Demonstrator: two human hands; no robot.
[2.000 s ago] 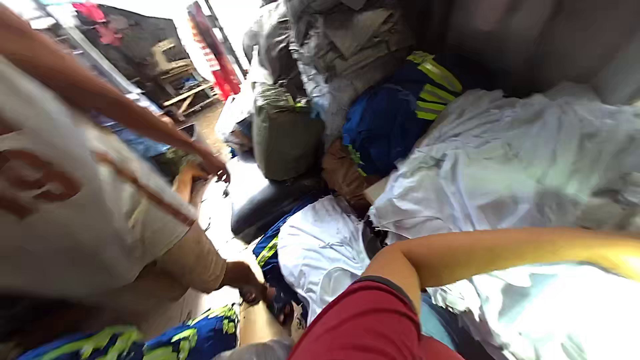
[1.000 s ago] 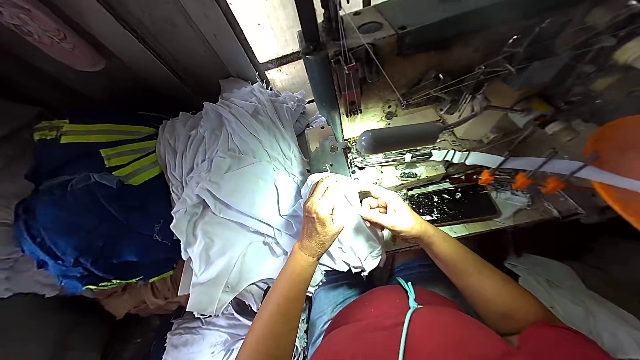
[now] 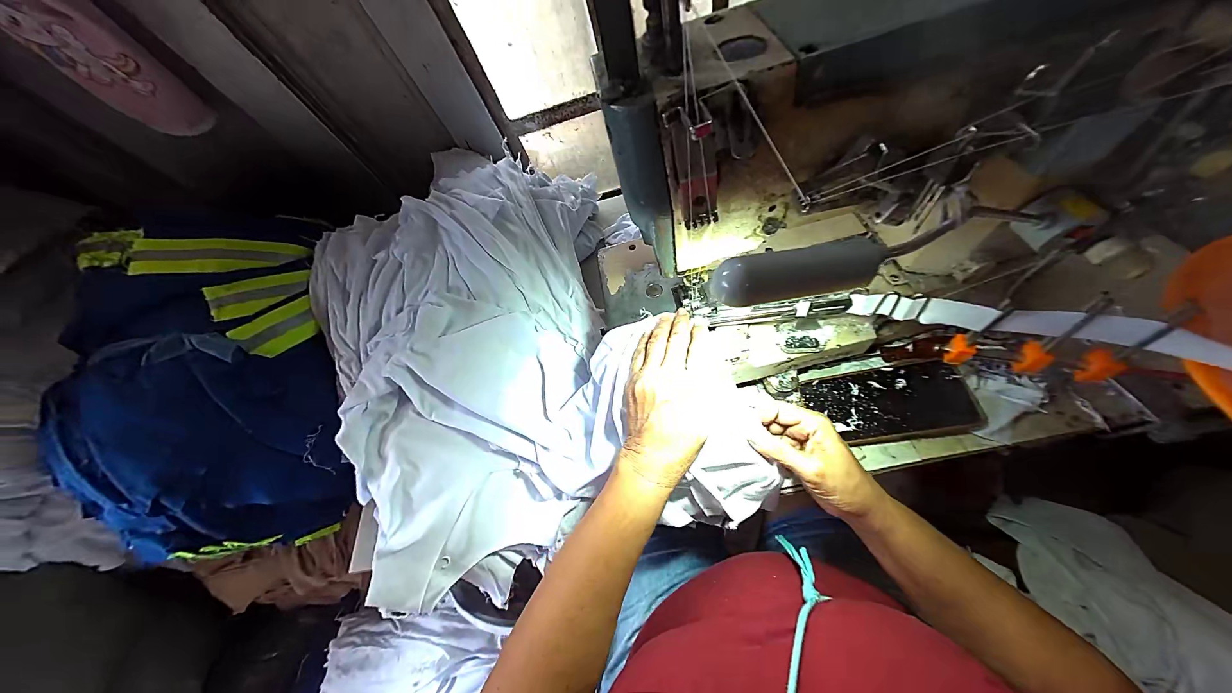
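Note:
White knit fabric lies heaped left of an industrial sewing machine, and part of it reaches the needle area. My left hand rests flat on that part, fingers pointing at the presser foot. At its lower right edge, my right hand pinches the fabric between thumb and fingers. A white band runs through metal guides with orange clips toward the machine. Strong glare hides the fabric between my hands.
Navy garments with yellow reflective strips are piled at the left. A black phone-like slab with white lint lies on the machine bed. An orange round object stands at the right edge. White cloth hangs low at the right.
The view has swung from a person and cloth piles to the machine. Since one second ago, my left hand has flattened on the fabric and my right hand has moved slightly away from it.

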